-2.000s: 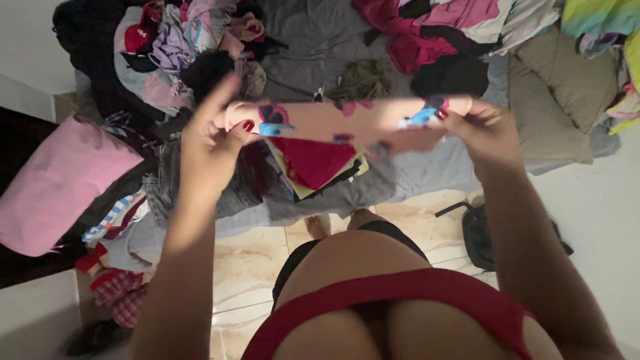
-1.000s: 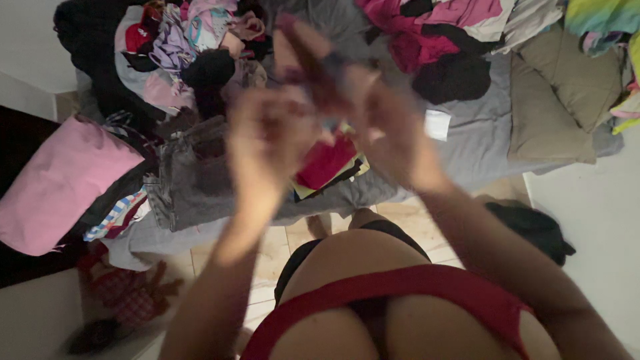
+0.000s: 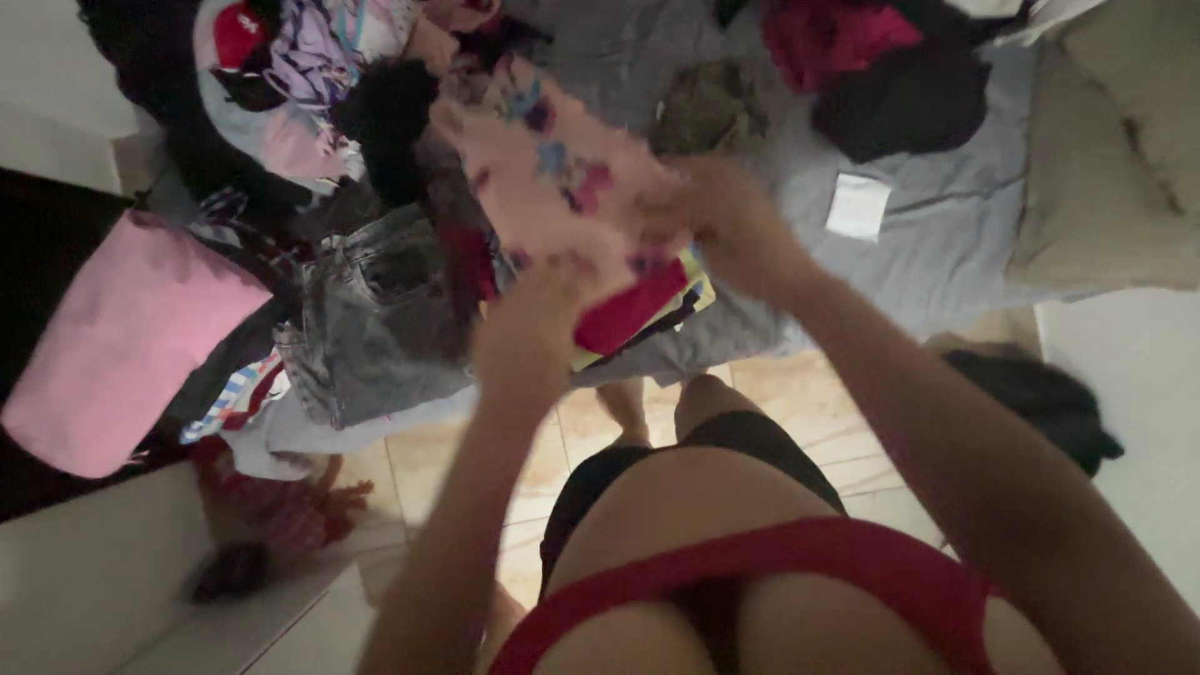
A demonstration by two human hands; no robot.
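A pink cloth garment with blue, magenta and dark printed figures (image 3: 553, 169) is spread out between my hands, its far end reaching toward the heaped clothes. My left hand (image 3: 534, 314) grips its near left corner and my right hand (image 3: 717, 220) its near right corner; both are blurred. Beneath the garment lies a small stack of folded clothes, with a red folded cloth (image 3: 633, 309) on top and yellow edges (image 3: 696, 286) showing. Folded grey jeans (image 3: 380, 314) lie left of the stack. The garment hides part of the stack.
Piled clothes (image 3: 319, 84) cover the back left of the grey bedsheet (image 3: 947, 234). A pink fabric item (image 3: 131, 337) lies at far left. At right are a black cloth (image 3: 905, 103), a white square (image 3: 858, 206) and beige pillows (image 3: 1106, 150). A black bag (image 3: 1031, 394) sits on the floor.
The printed garment was stretched as a narrow band between my raised hands; now it hangs opened out wider, over the folded stack. The white square was not visible two seconds ago.
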